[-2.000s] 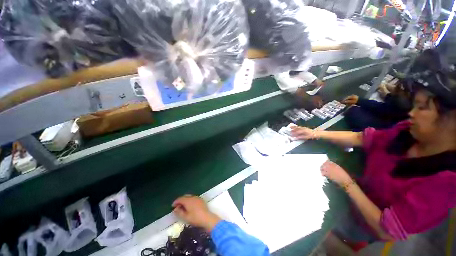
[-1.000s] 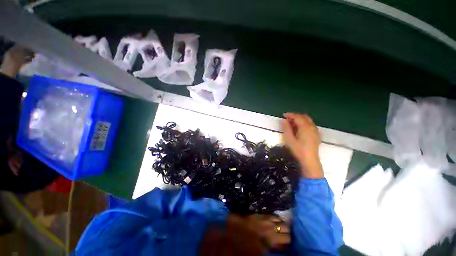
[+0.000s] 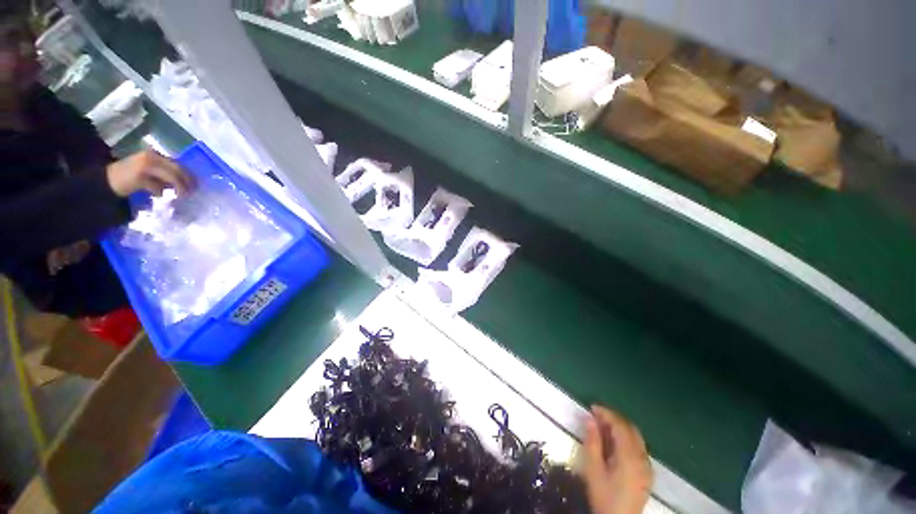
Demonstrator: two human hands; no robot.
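Note:
A tangled pile of black coiled cables (image 3: 402, 432) lies on a white board (image 3: 442, 346) at the bottom centre. My right hand (image 3: 615, 464) is at the pile's right end, beside the pale belt rail, with fingers loosely curled and nothing visible in it; the bottom edge cuts it off. My left hand is out of the picture; a blue sleeve (image 3: 236, 482) shows at the lower left. White pouches with black cables stand in a row on the green belt, the nearest one (image 3: 472, 263) beyond the pile.
A blue bin (image 3: 216, 346) of clear plastic bags stands left; another person's hand (image 3: 151, 174) reaches into it. A slanted metal post (image 3: 291, 151) rises between bin and belt. White bags (image 3: 814, 477) lie lower right. White boxes (image 3: 575, 80) and a brown carton (image 3: 693, 125) are behind.
The view has swung from the right-hand neighbour down and to the left. My left hand, seen low by the pile a second ago, is out of view. My right hand remains by the rail.

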